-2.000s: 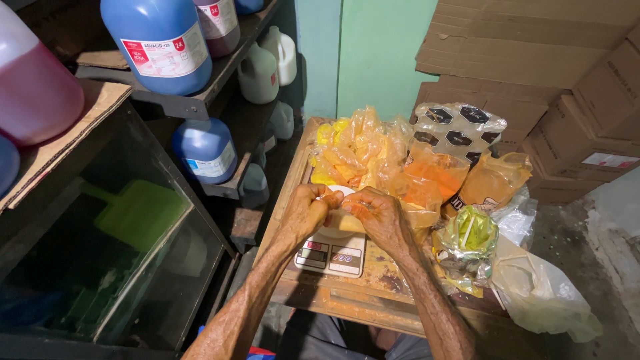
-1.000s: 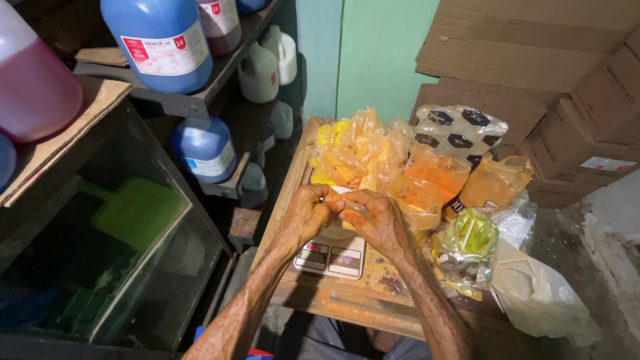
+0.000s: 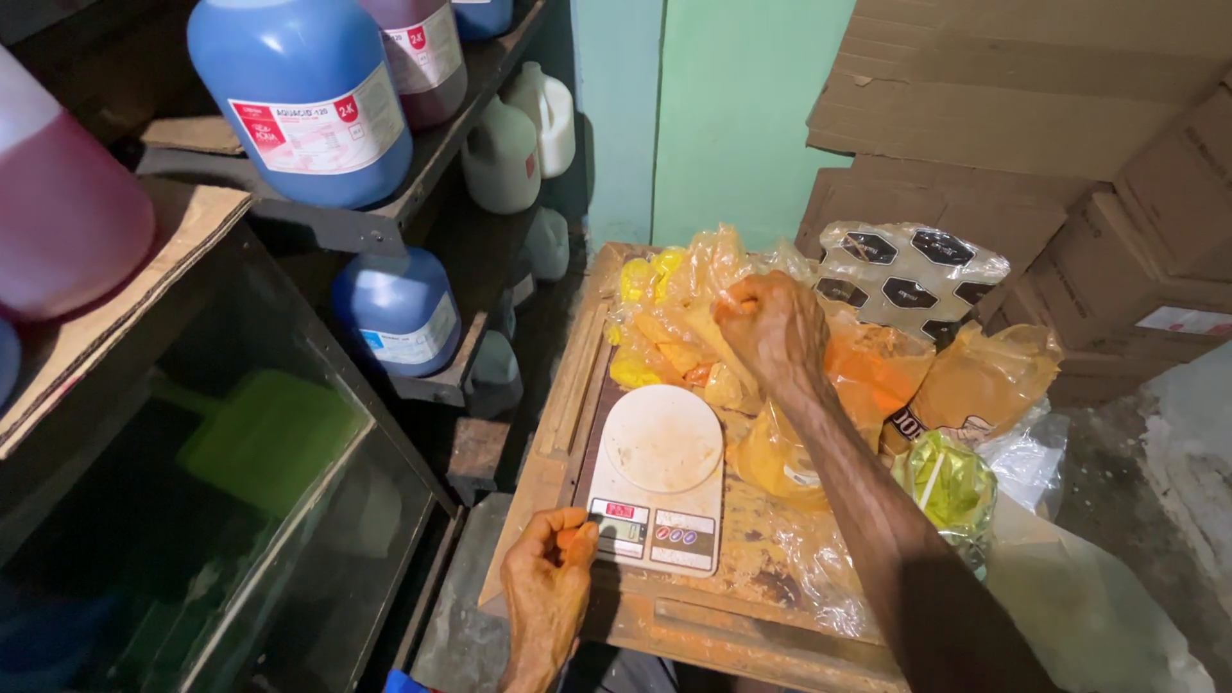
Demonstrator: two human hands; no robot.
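Observation:
A white kitchen scale point(image 3: 664, 452) with a bare round platform lies on a wooden table. My left hand point(image 3: 553, 577) is at the scale's lower left corner, fingers curled; whether something small is between them cannot be told. My right hand point(image 3: 775, 322) reaches over the heap of small clear and orange-tinted plastic bags point(image 3: 674, 327) behind the scale, its fingers bent at one of them; its grip is not clear. Right of that forearm stand an open bag with orange powder point(image 3: 871, 371) and a brown-orange bag point(image 3: 991, 385). A bag with green contents point(image 3: 948, 486) is nearer me.
Shelves on the left hold a large blue jug point(image 3: 303, 96), a smaller blue jug point(image 3: 399, 313) and white jugs point(image 3: 500, 159). A glass-fronted cabinet point(image 3: 289, 500) stands at lower left. Cardboard boxes point(image 3: 1107, 260) are stacked at right, and a whitish plastic bag point(image 3: 1078, 597) lies at lower right.
My hands were together over the scale and have parted. The left has come down to the scale's lower left corner; the right has moved up to the heap of bags. The scale's platform is now uncovered.

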